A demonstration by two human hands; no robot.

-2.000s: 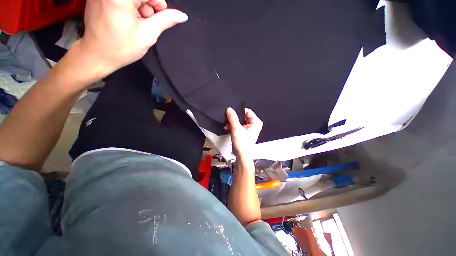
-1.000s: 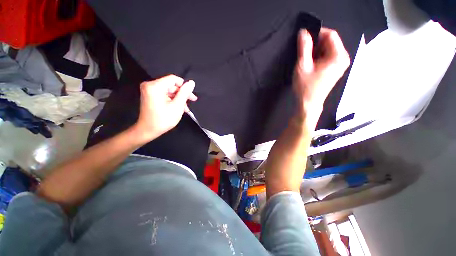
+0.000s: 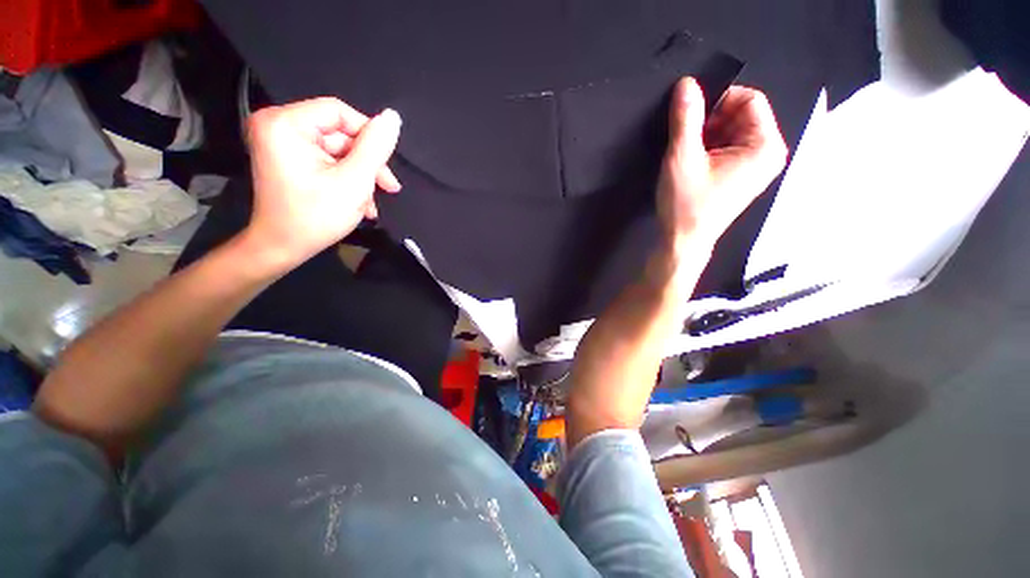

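A large dark fabric panel (image 3: 497,45) covers the table in front of me. A curved dark cut piece (image 3: 508,141) with a short seam line across it lies over the panel, between my hands. My left hand (image 3: 328,164) pinches its left end between thumb and fingers. My right hand (image 3: 723,152) holds its right end, whose dark corner sticks up past the thumb. Black shears (image 3: 757,307) lie at the table's near right edge, partly under the dark fabric.
White table cover (image 3: 892,192) shows at right. A red object (image 3: 79,28) is at upper left, above heaped fabric scraps (image 3: 102,209) on the floor. Below the table edge are a blue bar (image 3: 734,384) and an orange item (image 3: 551,429).
My right hand has moved from the near edge up and right with the piece's end. My left hand came down from the upper left, then rose slightly. The piece now spans left to right.
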